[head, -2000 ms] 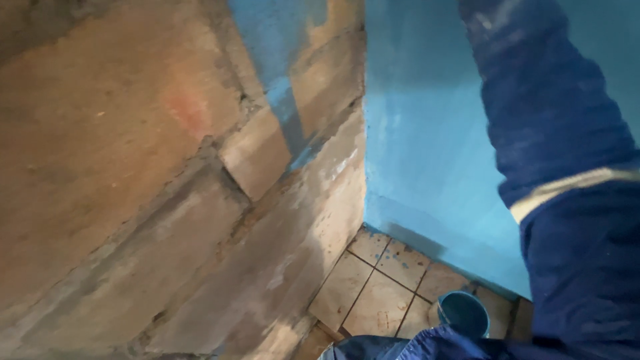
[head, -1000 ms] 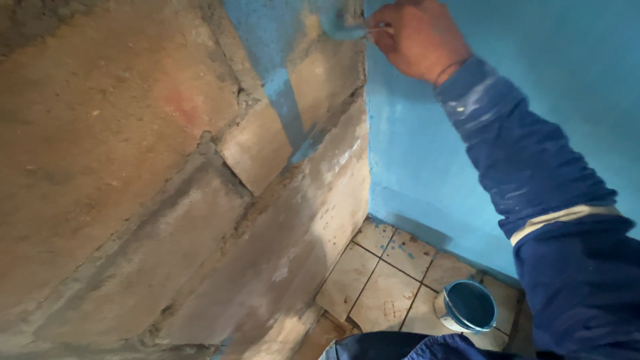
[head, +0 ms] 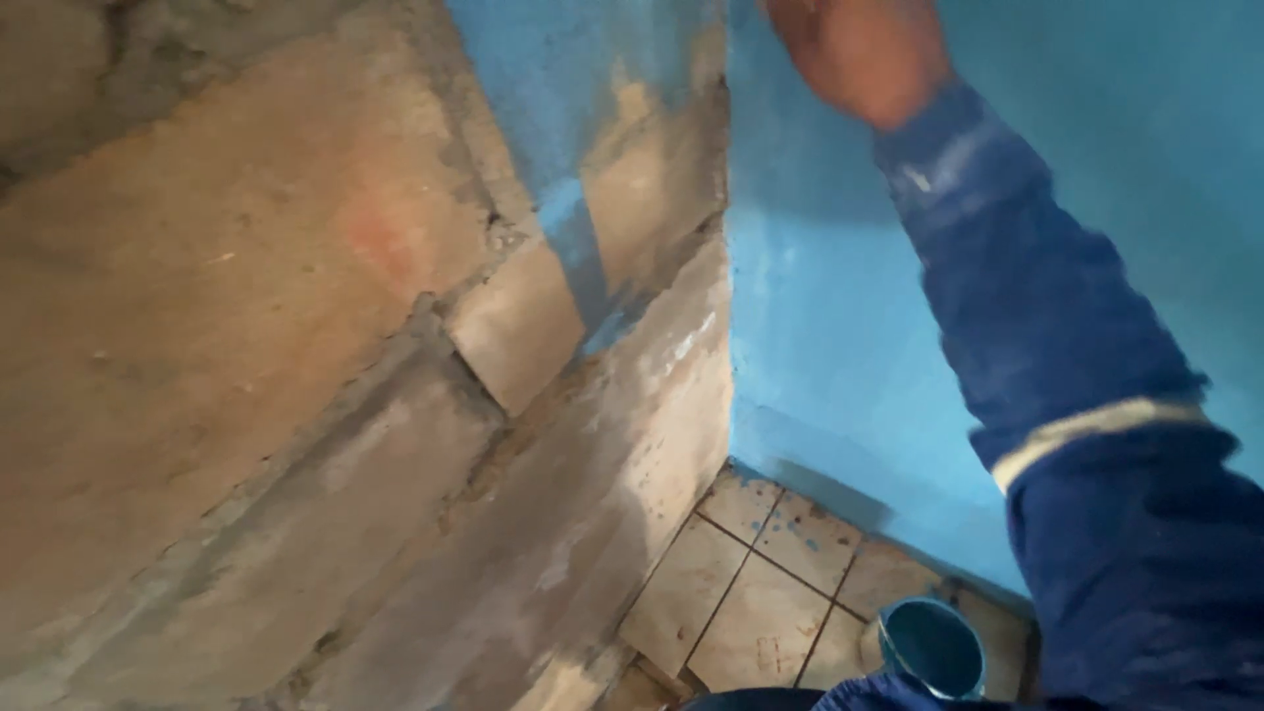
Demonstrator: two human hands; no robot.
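My right hand (head: 864, 59), blurred, is at the top edge in front of the blue-painted wall (head: 849, 316); its fingers are cut off by the frame, so what it holds is hidden. The arm wears a dark blue sleeve with a pale band. To its left, the bare block wall (head: 296, 395) carries streaks of blue paint (head: 513, 89) near the corner. A small bucket (head: 933, 647) with blue inside stands on the floor at the bottom right. My left hand is not in view.
The beige tiled floor (head: 760, 612) has blue paint spots near the corner. Mortar joints and ledges run across the block wall. A bit of dark blue clothing shows at the bottom edge, next to the bucket.
One second ago my right hand was at the corner with a paint-covered brush-like tool against the block wall. Now it is higher and partly out of frame. More blue shows on the blocks near the corner.
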